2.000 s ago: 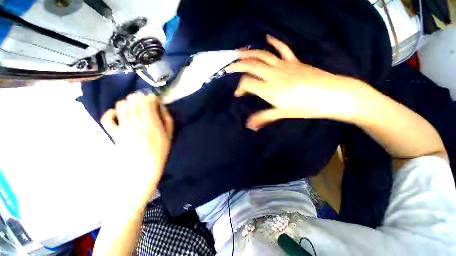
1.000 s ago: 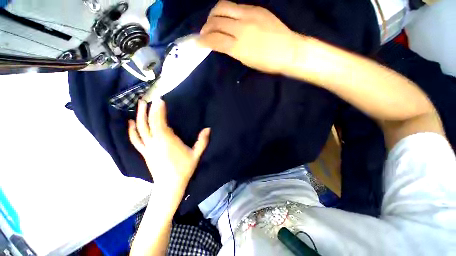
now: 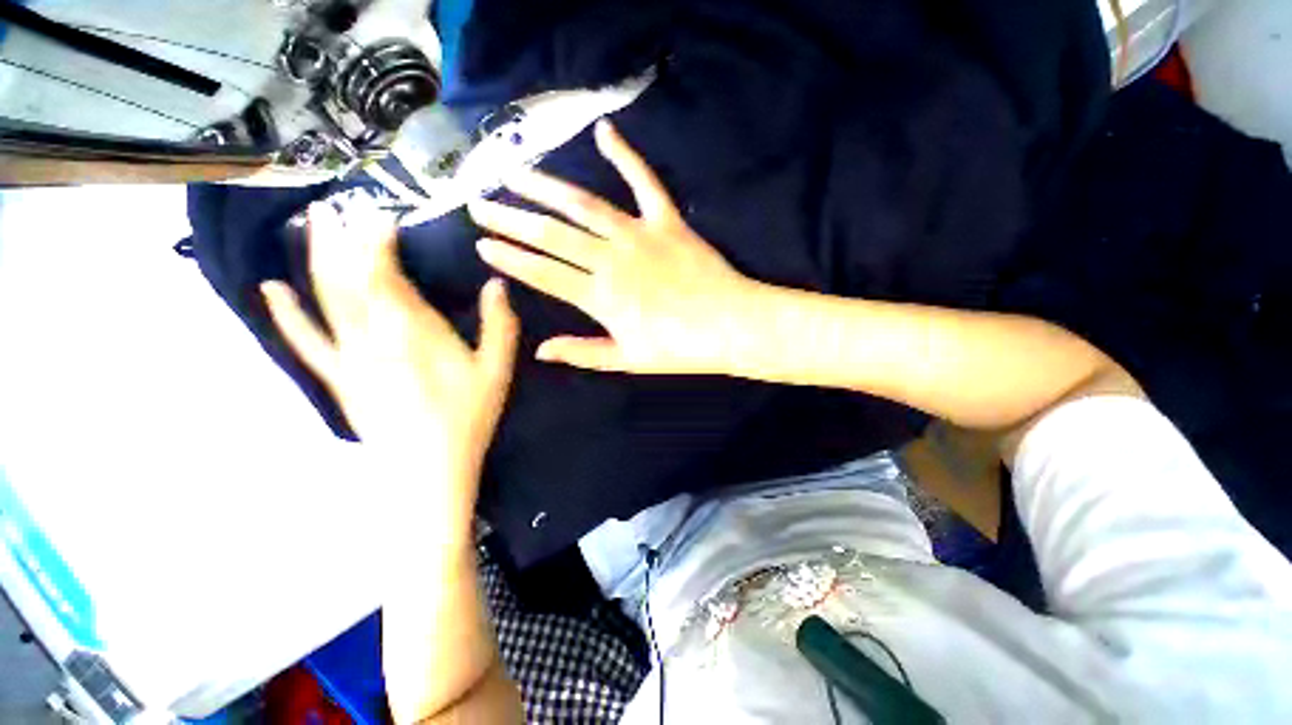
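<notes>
A large navy garment covers the machine bed and hangs over the front edge. A narrow white piece shows in an opening of the navy cloth, beside the needle area. My left hand lies on the cloth just in front of the needle area, fingers spread, its fingertips over the edge of the opening. My right hand lies flat on the cloth to the right, fingers apart, fingertips near the white piece. The needle tip itself is hard to make out.
The machine head with its round tension dial stands at upper left. The white table extends at left. Checked cloth lies over the lap. More navy cloth is at right. A blue bin shows below the table edge.
My right hand has come down and left from the far end of the white piece. My left hand has moved slightly up and left. The checked patch by the needle is now mostly covered.
</notes>
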